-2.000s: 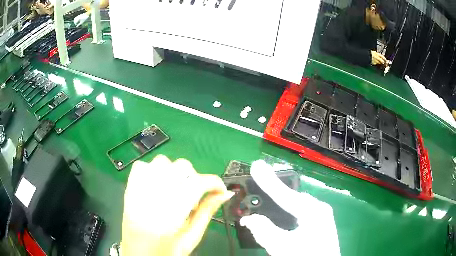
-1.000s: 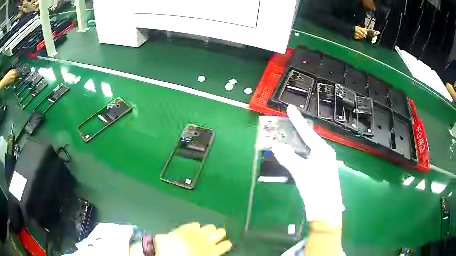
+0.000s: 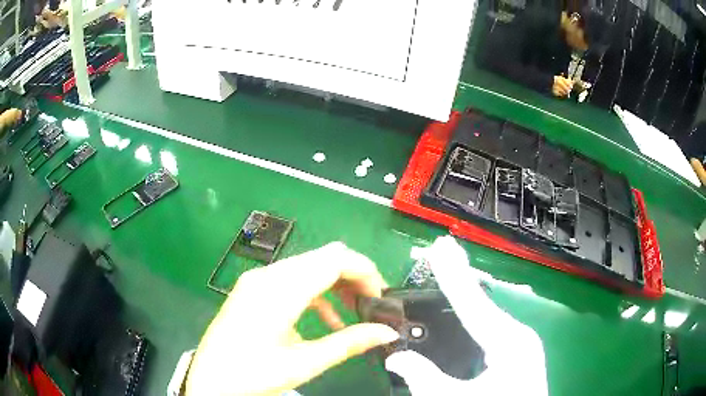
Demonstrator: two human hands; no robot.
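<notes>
A dark phone housing [image 3: 445, 329] is held up in front of me, its camera end with a round opening turned toward my left hand. My right hand [image 3: 480, 332], in a white glove, grips the housing between thumb and fingers. My left hand [image 3: 302, 317], bare, has its thumb and fingers at the camera end, touching or pinching it; any small part there is hidden or blurred. Another housing [image 3: 268, 232] lies on the green belt [image 3: 193, 255], partly covered by my left hand. A further housing [image 3: 159, 183] lies to its left.
A black blister tray [image 3: 611, 224] holding several housings sits on a red crate [image 3: 422, 166] at the right. Small white discs [image 3: 361, 169] lie before a white machine [image 3: 310, 46]. A black box [image 3: 70, 302] stands at the left. A person's hand [image 3: 563, 85] shows opposite.
The housings on the belt have moved left. My left hand, low and spread a second ago, is now raised to the held housing. My right hand has lowered slightly and turned the housing.
</notes>
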